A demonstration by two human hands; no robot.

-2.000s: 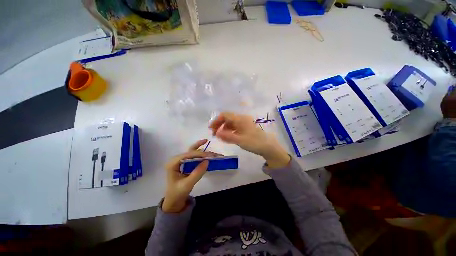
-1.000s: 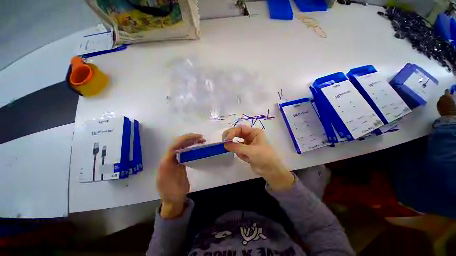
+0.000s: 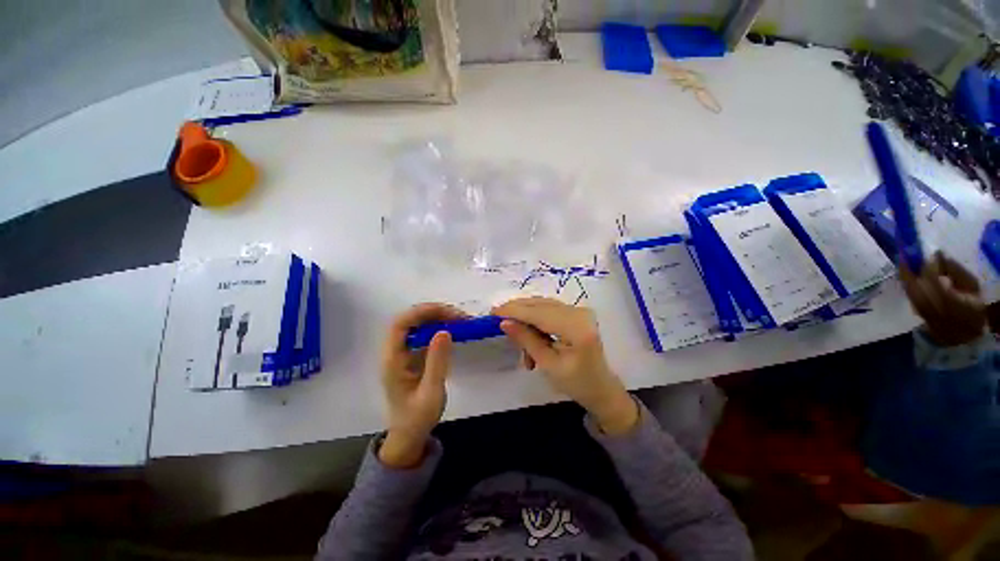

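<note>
A cable box is held near the table's front edge, its narrow blue side or end facing me. My left hand grips its left end, with the thumb on the blue face. My right hand holds its right end with the fingertips. The box's other faces are mostly hidden. Small dark thin strips lie loose on the table behind the box. A heap of clear plastic pieces lies behind the strips.
Boxes with cable pictures lean in a row at left. Fanned boxes lie at right. An orange-and-yellow round item and a printed tote bag are at the rear left. Another person's hand holds a blue-edged item at right.
The box has turned so its blue side is more level, and both hands now grip its ends. The other person's hand has come in at right with a raised blue-edged item.
</note>
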